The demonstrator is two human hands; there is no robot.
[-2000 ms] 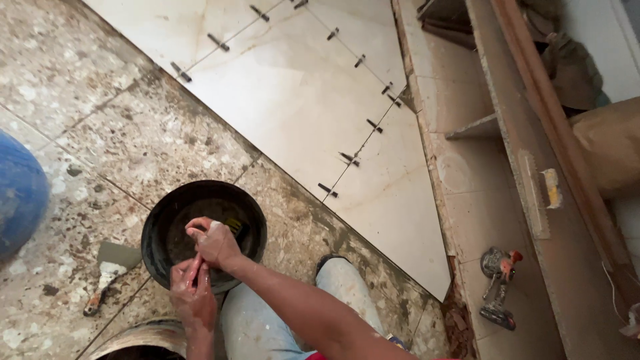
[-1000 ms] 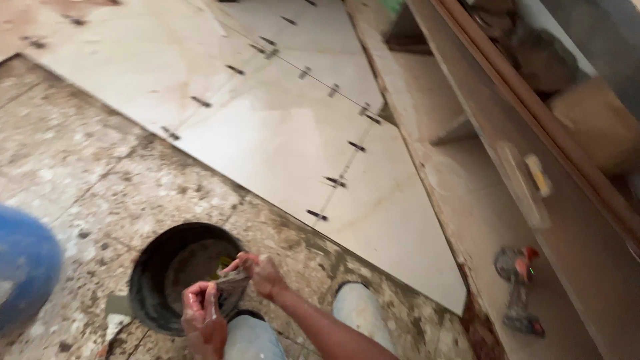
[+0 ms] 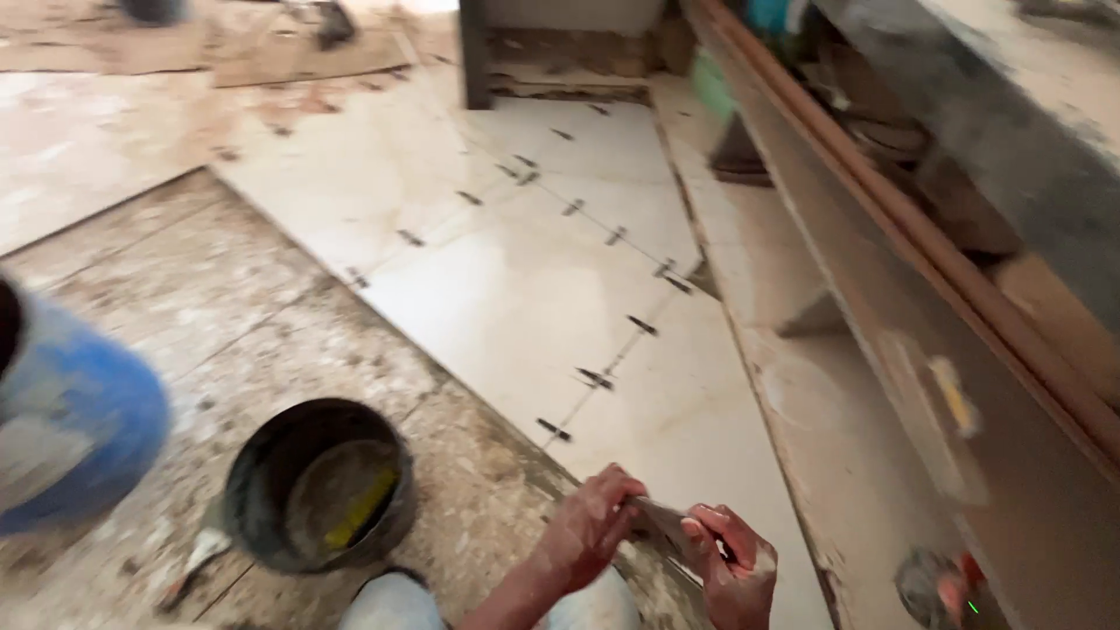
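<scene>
My left hand point(image 3: 599, 516) and my right hand point(image 3: 739, 556) are raised over the tile edge at the lower middle. Both grip a thin greyish, limp-looking piece point(image 3: 669, 525), perhaps a wet cloth, stretched between them. To their left stands a black bucket point(image 3: 407, 503), with a yellow item point(image 3: 363, 507) inside that I cannot identify clearly. Large cream floor tiles point(image 3: 490, 297) lie ahead of my hands, and black levelling clips point(image 3: 643, 325) stand along their joints. A putty knife point(image 3: 197, 560) lies left of the bucket, partly hidden by it.
A blue bucket point(image 3: 96, 420) stands at the left on the stained old floor point(image 3: 219, 289). Along the right runs a long board point(image 3: 875, 289) with a yellow-marked tool point(image 3: 954, 398) on it. A blurred power tool point(image 3: 941, 586) lies at the lower right. My knees are below.
My hands were over the black bucket two seconds ago; they have moved right, away from it. The greyish piece now shows stretched between them. The view has swung up toward the far floor.
</scene>
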